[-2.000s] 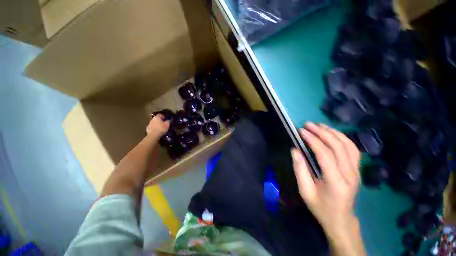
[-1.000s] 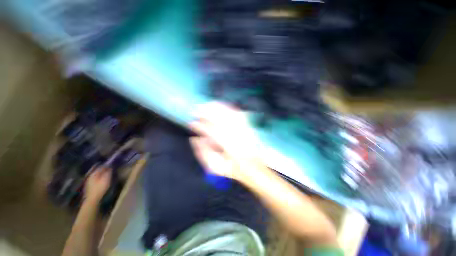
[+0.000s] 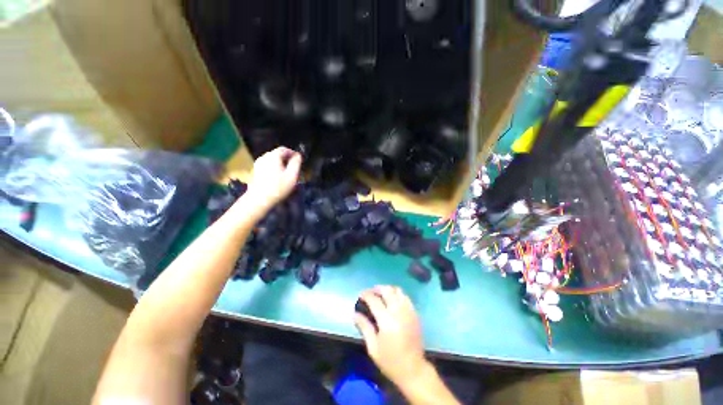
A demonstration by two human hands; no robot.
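Observation:
My left hand (image 3: 276,176) is at the front edge of the large carton (image 3: 469,170), above the heap of small black pieces (image 3: 317,229). Its fingers are curled, and I cannot tell whether anything is in them. The carton is tipped toward me and filled with glossy black housings (image 3: 333,116). My right hand (image 3: 388,323) is near the bench's front edge, with its thumb and fingers closed on a small black piece (image 3: 363,309).
The green bench (image 3: 333,297) also bears a crinkled clear bag (image 3: 127,198) at left. At right are the black and yellow screwdriver (image 3: 547,134), tangled wired parts (image 3: 543,269) and stacked blister trays (image 3: 658,213). Below the bench are dark glossy units (image 3: 218,368) and a carton (image 3: 640,386).
The view has swung from the lower carton to the bench. My left hand has left the lower carton and reached up to the large one. My right hand has moved from the bench edge onto a small black piece.

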